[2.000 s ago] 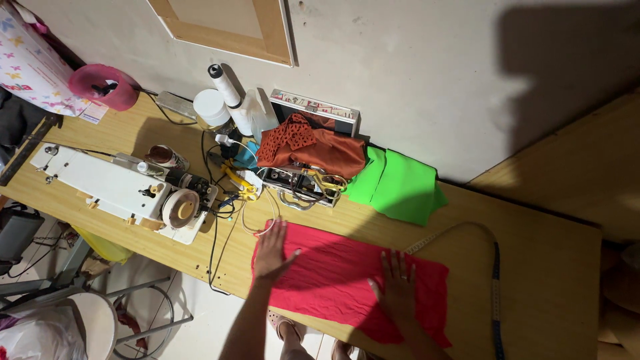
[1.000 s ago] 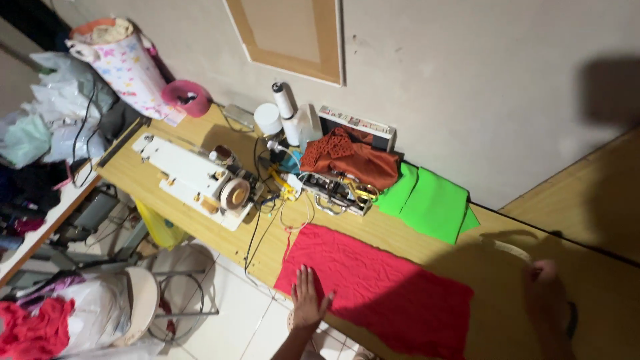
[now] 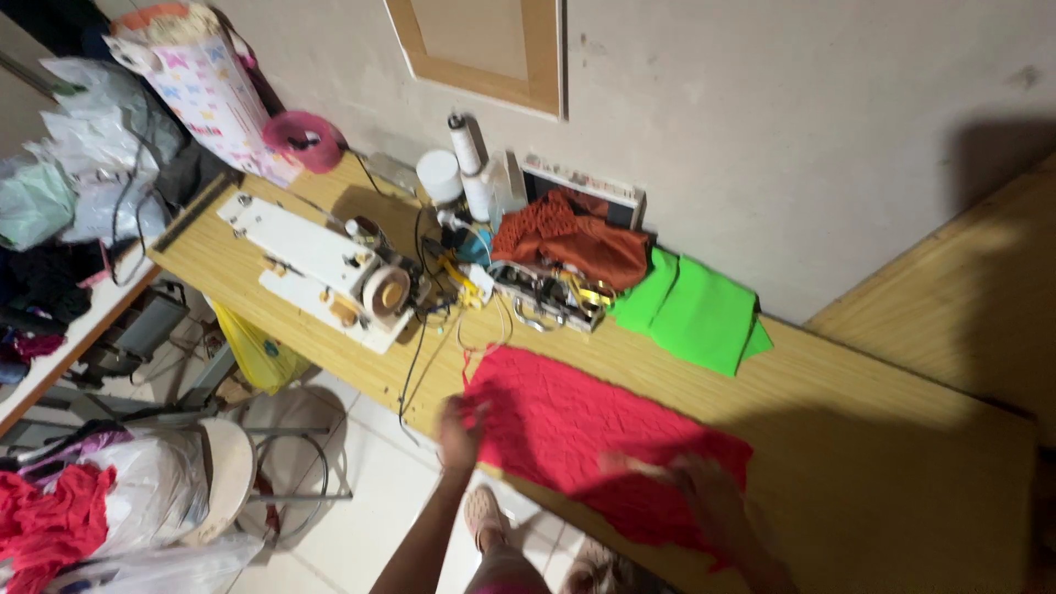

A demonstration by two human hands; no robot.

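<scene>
A piece of red fabric lies spread along the front edge of the wooden table. My left hand is at the fabric's left end, near the table edge; blur hides whether its fingers hold anything. Over the right part of the fabric is my right hand, also blurred, with a pale strip that looks like a measuring tape at its fingers. Folded bright green fabric lies behind the red piece, beside a rust-coloured cloth.
A white sewing machine stands at the left of the table. Thread cones, a tray of metal tools and loose cables are near the middle. A stool with bagged cloth stands at lower left, and a wall runs behind.
My right hand has moved left from the table's right side to over the red fabric. The measuring tape seen at the right earlier no longer lies there. My left hand has shifted toward the fabric's left end.
</scene>
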